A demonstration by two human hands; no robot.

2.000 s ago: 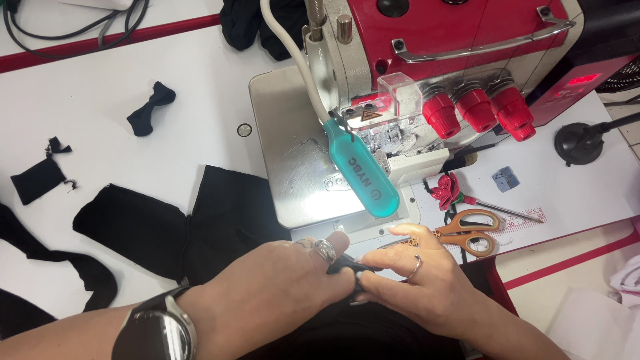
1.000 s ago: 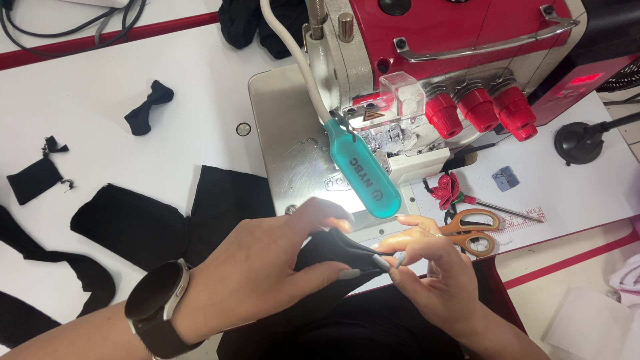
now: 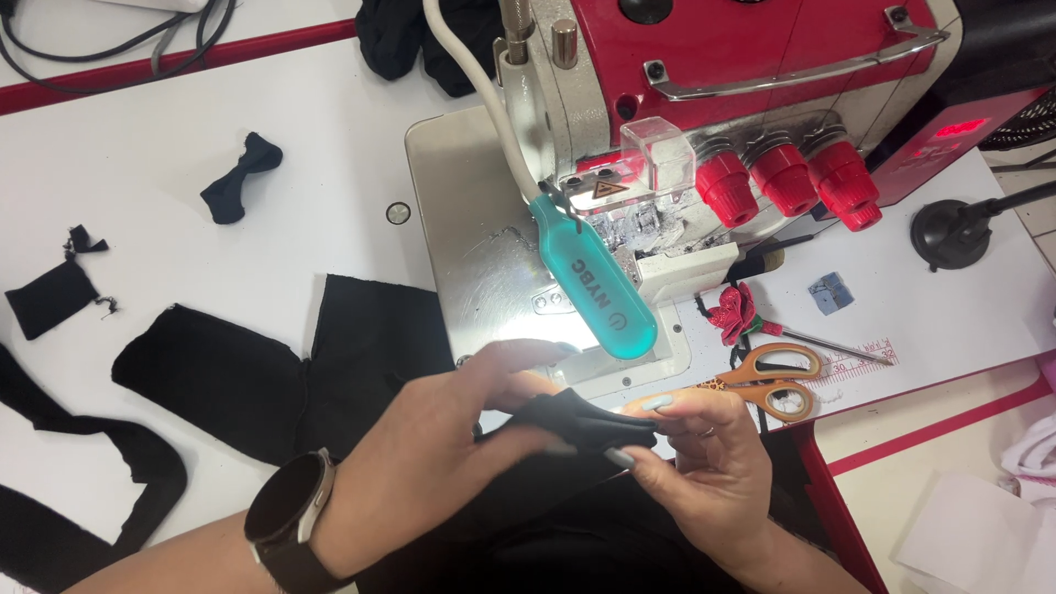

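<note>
Folded black fabric [image 3: 577, 425] is held between both hands, just in front of the sewing machine's metal plate. My left hand [image 3: 454, 429], with a dark smartwatch at the wrist, pinches its left part between thumb and fingers. My right hand [image 3: 701, 462] grips the layered right end between thumb and index finger. Above them hangs a teal lamp [image 3: 594, 285] on a pale flexible neck, lighting the plate [image 3: 478, 214] of the red and white overlock sewing machine [image 3: 742, 49]. More black fabric [image 3: 511, 528] lies below the hands; where it joins the held piece is hard to tell.
Black fabric pieces [image 3: 214, 379] and a small knotted scrap [image 3: 239, 177] lie on the white table at left. Orange-handled scissors [image 3: 775, 371], a red fabric flower [image 3: 734, 313] on a metal tool and a printed ruler scale [image 3: 854, 363] are at right, near a black suction base [image 3: 949, 235].
Both hands have parted from their close position two seconds ago, showing more of the folded fabric between them. The left fingers have shifted along the cloth since one second ago.
</note>
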